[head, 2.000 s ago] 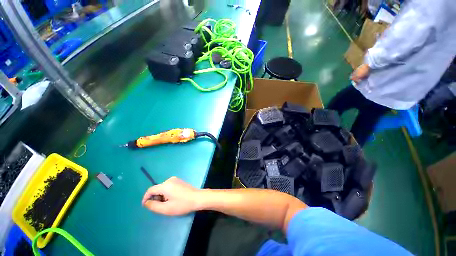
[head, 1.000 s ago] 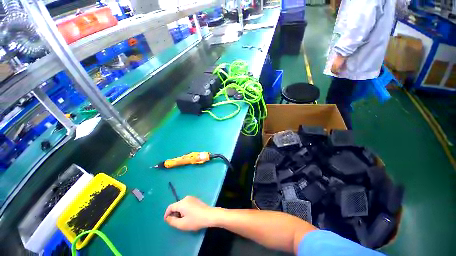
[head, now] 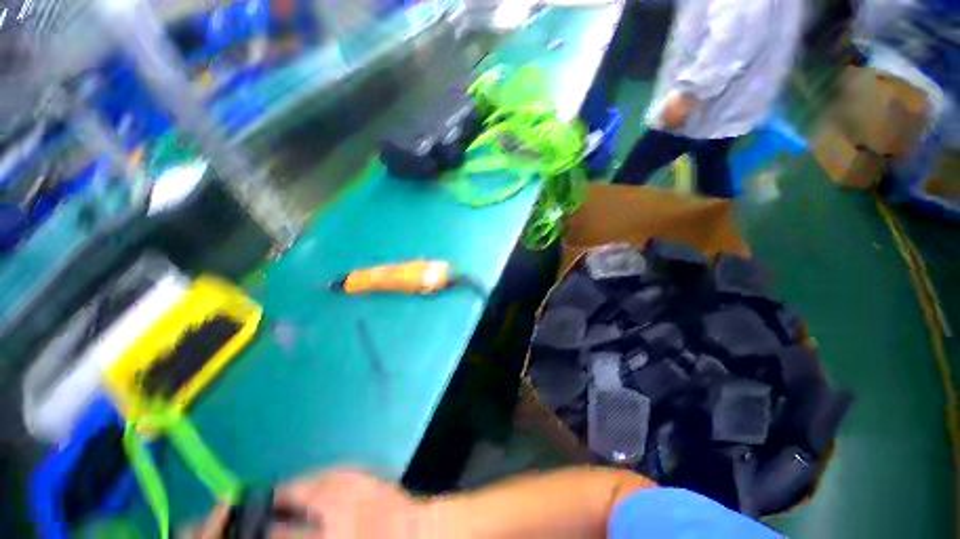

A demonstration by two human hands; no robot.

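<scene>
My right hand (head: pixel 342 505) is blurred at the bottom edge, its fingers against a dark part (head: pixel 253 516); whether they grip it is unclear. A green cable (head: pixel 200 458) loops above that part. A small skin-coloured patch left of it may be my left hand (head: pixel 214 522), cut off and blurred. An orange electric screwdriver (head: pixel 397 278) lies on the bench, bit pointing left. A thin dark rod (head: pixel 372 347) lies below it, apart from my hand.
Yellow tray of screws (head: pixel 183 342), white box (head: pixel 68 368) and blue tray (head: pixel 74 474) stand left. Black units (head: pixel 426 156) and tangled green cables (head: pixel 516 158) lie farther up the bench. A carton (head: pixel 653 216) of black mesh parts stands right. A person (head: pixel 726 74) stands behind it.
My right hand has moved down and left, away from the dark rod, to the dark part at the bottom edge. The view has shifted and blurred; more green cable shows by the yellow tray.
</scene>
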